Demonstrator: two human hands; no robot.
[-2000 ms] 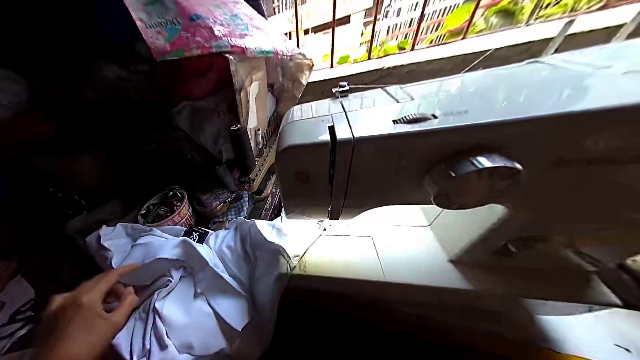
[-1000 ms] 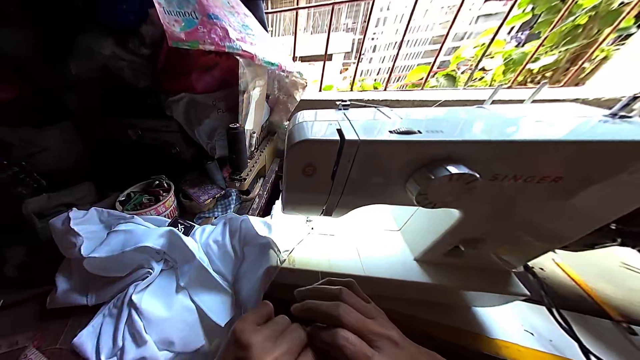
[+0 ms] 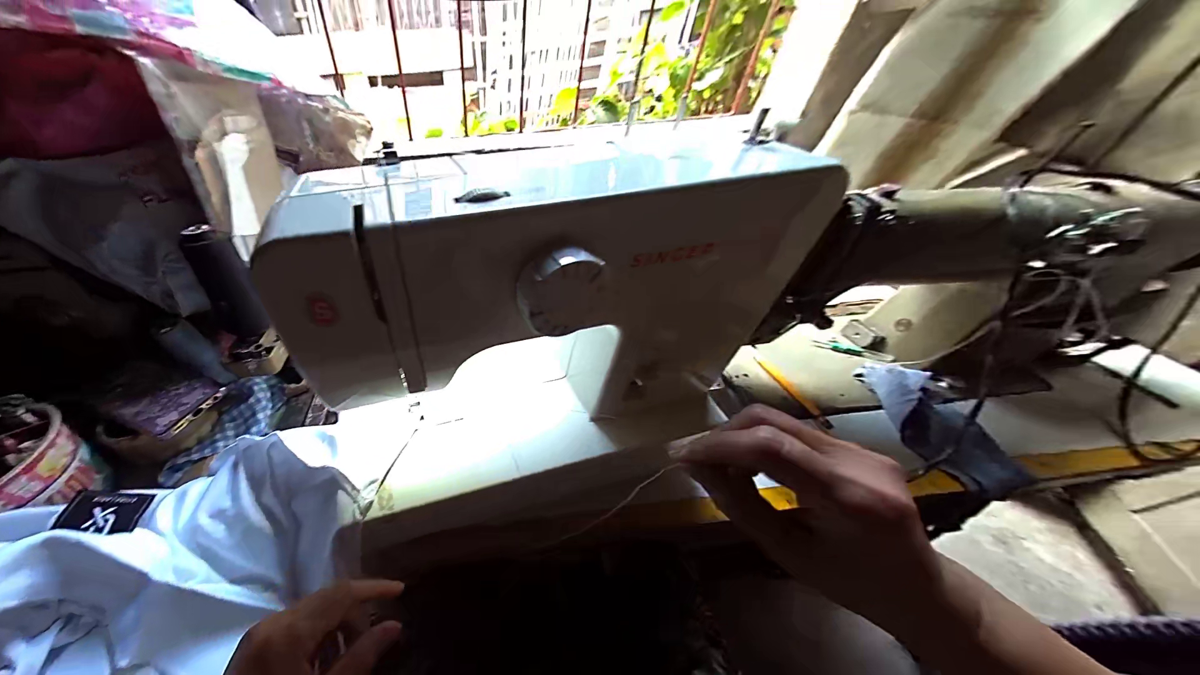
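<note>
A white Singer sewing machine [image 3: 469,281] stands in front of me. Its needle area, at the left end, has a thread running down toward the near edge of the bed. My right hand [image 3: 806,478] is raised by the machine's lower right front, its thumb and fingertips pinched on a thin pale thread [image 3: 623,502] that trails down to the left. Low in the view, my left hand [image 3: 323,628] has its fingers apart beside a white garment [image 3: 225,534]; I see nothing held in it. The garment lies left of the machine bed and has a black label [image 3: 105,512].
A patterned tub [image 3: 56,464] and a dark thread spool [image 3: 222,281] are at the left. Right of the machine lie a grey-blue cloth scrap [image 3: 947,436], a second machine [image 3: 947,234] and loose cords. A barred window is behind.
My hands, together in front of the machine a second ago, are now apart, the right one over to the right with a thread. The view has swung to the right.
</note>
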